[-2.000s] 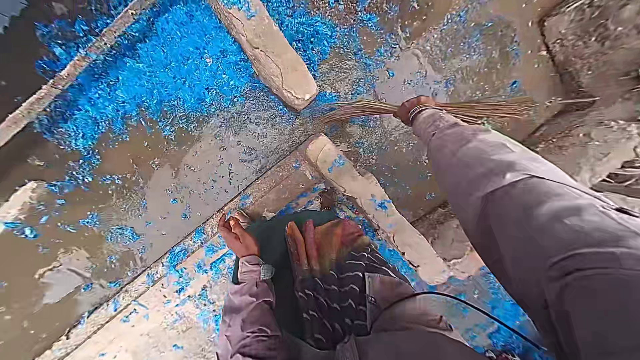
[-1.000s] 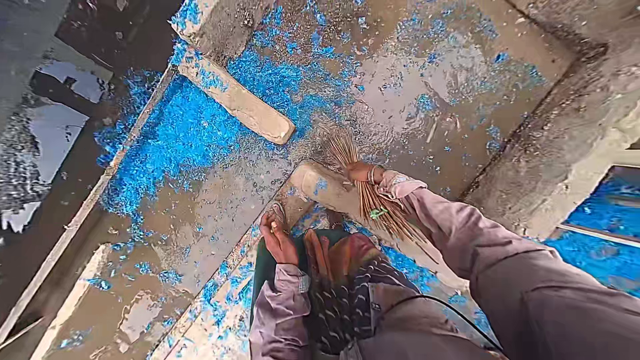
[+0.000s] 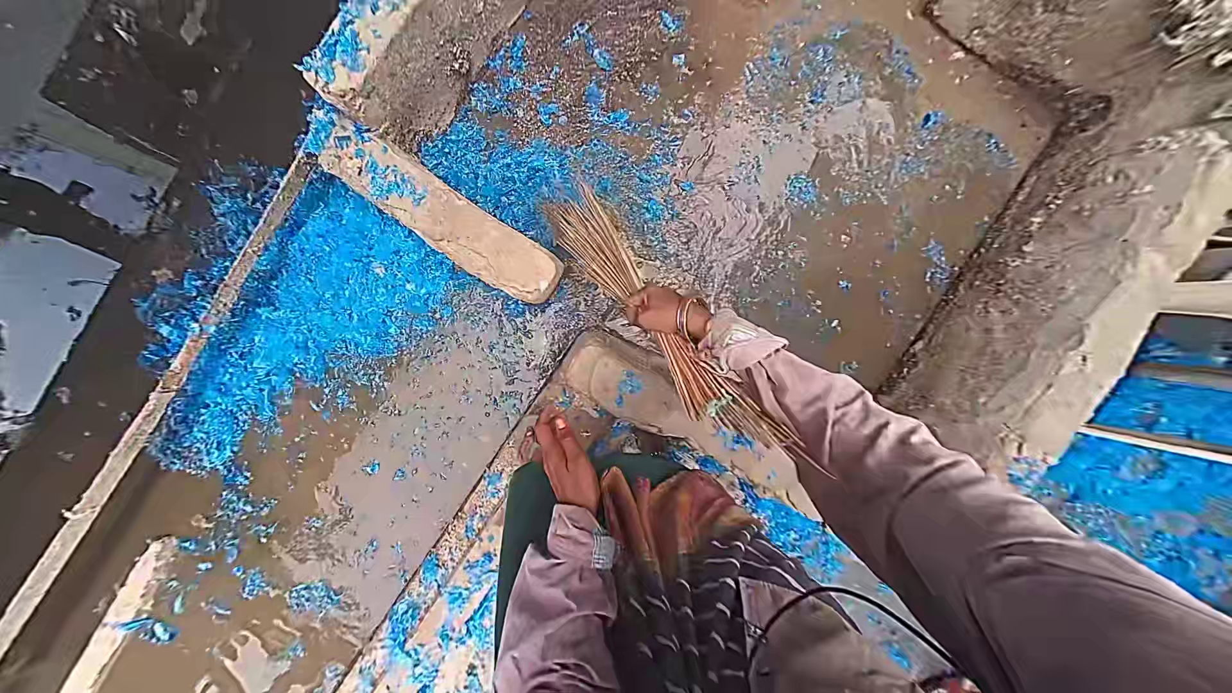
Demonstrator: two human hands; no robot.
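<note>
My right hand [image 3: 664,313], with bangles on its wrist, is closed around the middle of a broom of thin sticks [image 3: 599,245]. The broom's spread end touches or hangs just over wet ground beside the tip of a concrete bar. Its other end lies back along my forearm. My left hand [image 3: 566,457] rests at my knee over green cloth, fingers together and partly bent, with nothing seen in it. Blue plastic flakes [image 3: 327,279] lie heaped in shallow muddy water at the left, and more are scattered around the broom.
One low concrete bar [image 3: 462,231] juts in from upper left, another [image 3: 626,380] lies by my knees. A narrow ledge [image 3: 183,366] borders dark water at the left. A concrete wall [image 3: 1078,289] runs down the right, with blue material [image 3: 1165,414] beyond it. A black cable [image 3: 847,595] crosses my lap.
The broom has swung from pointing right across the water to pointing up and left, towards the heaped flakes. My right hand has moved with it. My left hand stays by my knee. The view has shifted.
</note>
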